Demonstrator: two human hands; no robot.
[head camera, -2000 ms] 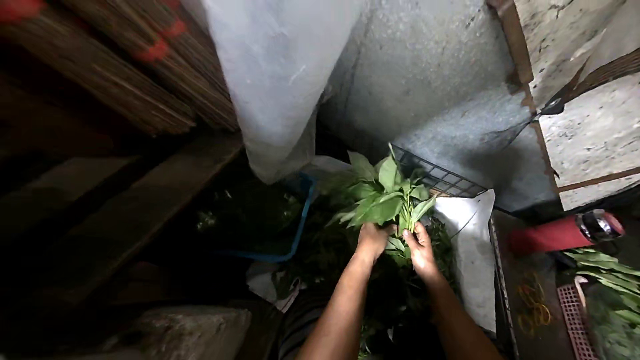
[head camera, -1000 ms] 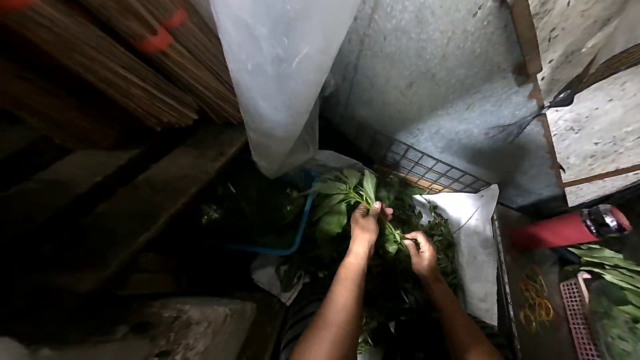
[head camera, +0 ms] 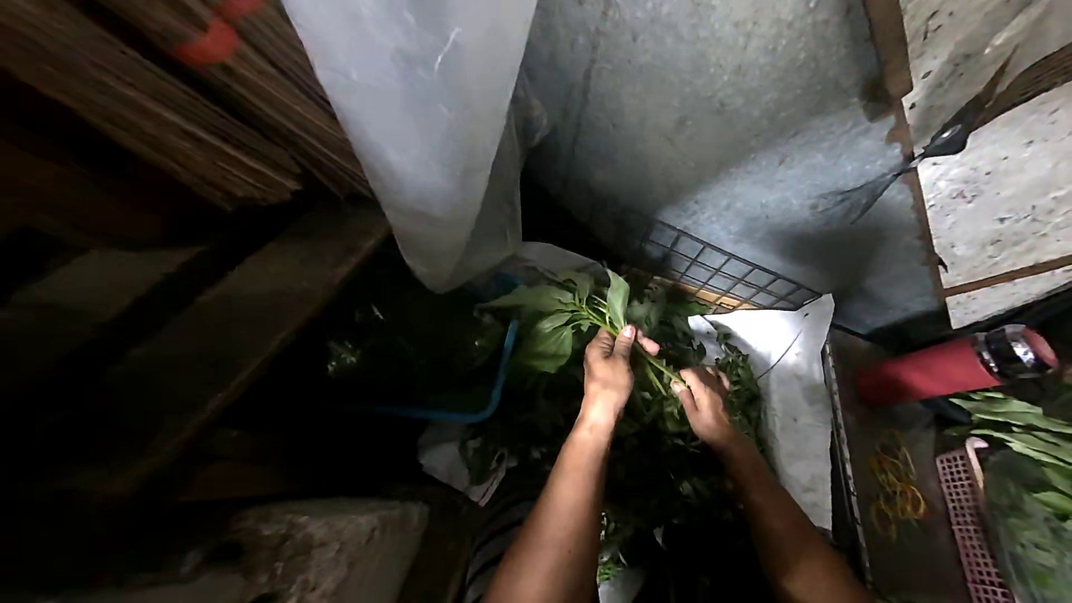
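Note:
My left hand [head camera: 610, 367] grips a few leafy green stems [head camera: 548, 327], whose broad leaves spread out to the upper left of it. The bare lower ends slant down to the right, where the fingertips of my right hand [head camera: 705, 400] pinch them. Beneath both hands lies a dark heap of leafy greens [head camera: 741, 389] on a white sheet [head camera: 791, 368], partly hidden by my arms.
A blue plastic crate [head camera: 502, 377] stands left of the heap, and a black wire grid [head camera: 724, 272] behind it. Plastic sheeting [head camera: 444, 151] hangs above. At right are a red flask [head camera: 946, 367], rubber bands [head camera: 896, 486] and a pink basket [head camera: 967, 519] beside greens.
Two seconds ago my hands were close together on a fuller-looking leafy bunch. Now they are farther apart, with the stems stretched between them and the leaves pointing to the left.

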